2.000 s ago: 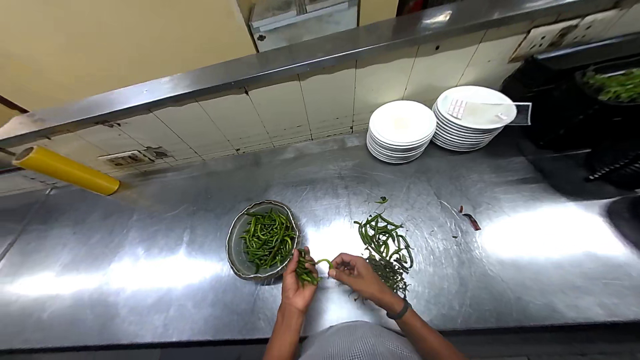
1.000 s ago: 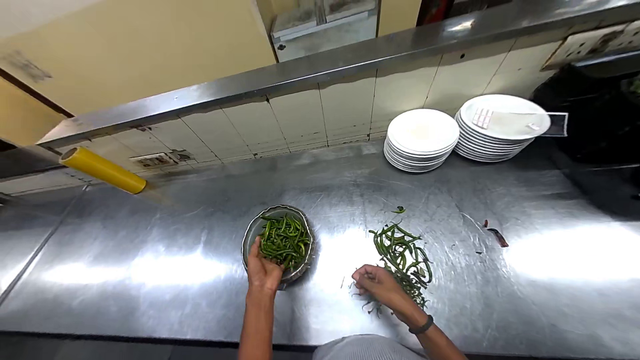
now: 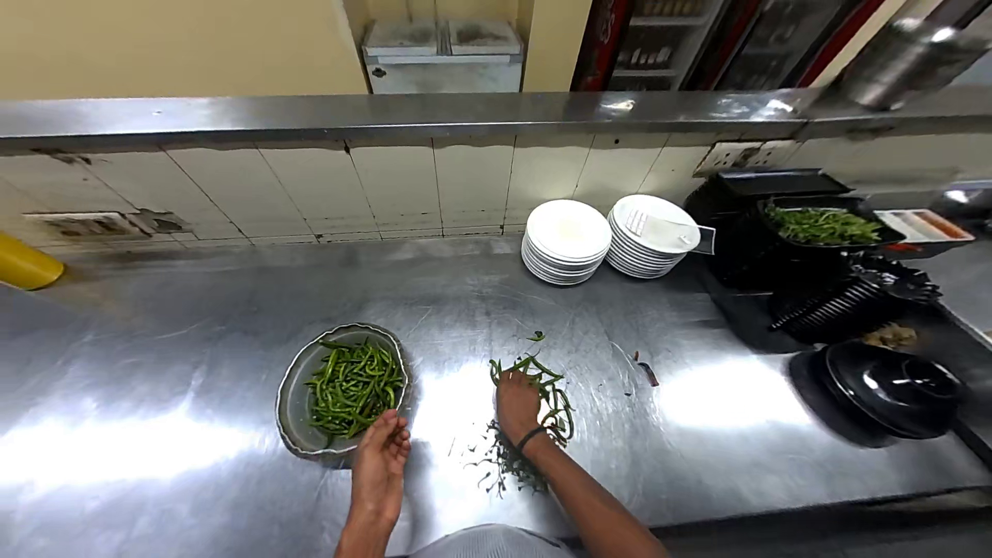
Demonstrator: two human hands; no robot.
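Observation:
A round bowl (image 3: 288, 403) with a wavy rim holds many green chillies (image 3: 355, 387) on the steel counter. My left hand (image 3: 381, 457) is at the bowl's lower right edge, its fingers loosely curled and nothing visible in them. To the right, my right hand (image 3: 518, 407), with a dark band at the wrist, reaches down into a loose pile of green chillies (image 3: 559, 411). Its fingertips are hidden, so its hold cannot be made out. Small dark stems (image 3: 496, 465) lie scattered just below and left of that hand.
Two stacks of white plates (image 3: 567, 232) (image 3: 651, 236) stand near the tiled wall. Farther right are a black container of green leaves (image 3: 825, 225) and black bowls (image 3: 891, 387). A dried red chilli (image 3: 648, 373) lies on the counter (image 3: 232, 310); a yellow roll (image 3: 27, 263) is at far left.
Both hands were together over chillies two seconds ago. My left hand then went into the bowl and is now at its edge; my right hand has moved up into the loose pile. The view has shifted right.

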